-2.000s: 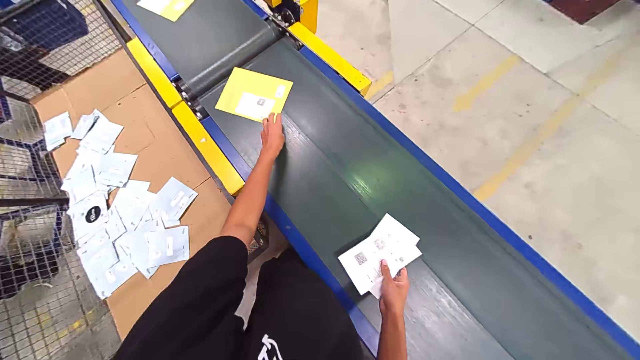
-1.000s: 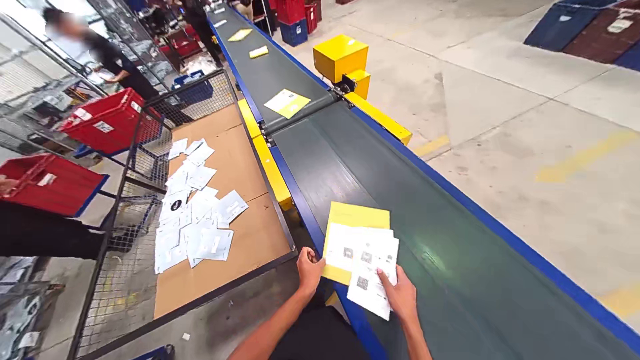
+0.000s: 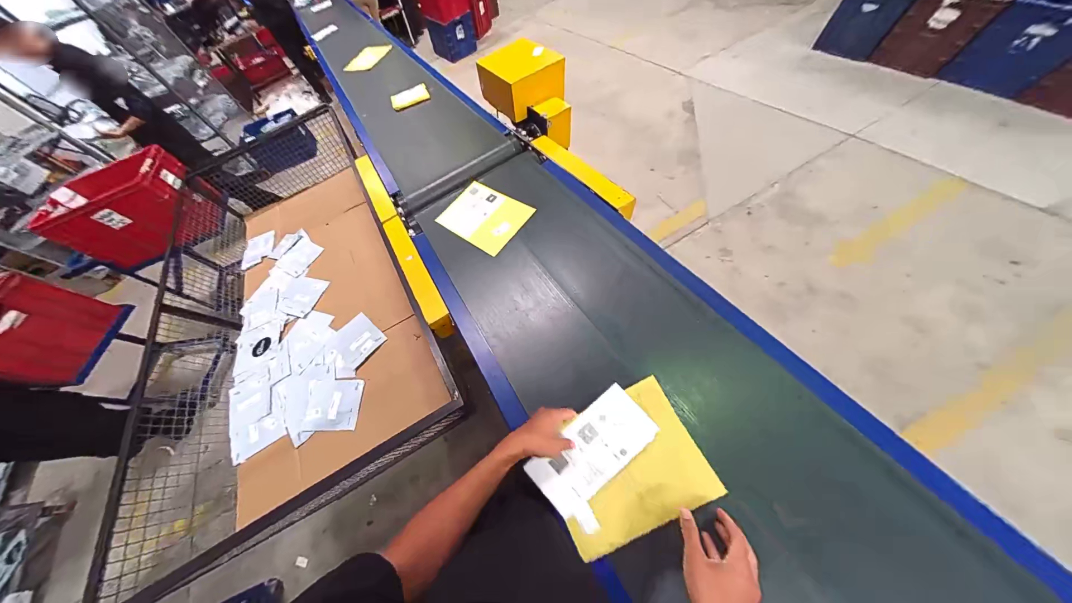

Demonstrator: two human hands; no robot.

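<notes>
My left hand [image 3: 544,437] holds white labelled mail packets [image 3: 605,435] by their left edge, thumb on top. Under them, partly covered, lies a yellow padded envelope [image 3: 670,469] over the near left part of the conveyor belt [image 3: 754,435]. Just off the envelope's lower right edge is my right hand [image 3: 722,553], fingers apart, with nothing held in it. Whether its fingertips touch the envelope, I cannot tell. Farther up the belt, another yellow envelope with a white label [image 3: 486,218] lies just on this side of the roller joint.
Left of the belt stands a mesh-sided cart [image 3: 347,477] with white packets [image 3: 306,335] on cardboard. Red bins [image 3: 126,209] and a person [image 3: 126,92] are beyond it. Yellow guards [image 3: 586,176] and a yellow box [image 3: 521,79] line the belt. More parcels [image 3: 409,96] lie farther up.
The white packets have passed from my right hand to my left, and the right hand is now free. Another yellow envelope has moved along the belt toward me, past the roller joint.
</notes>
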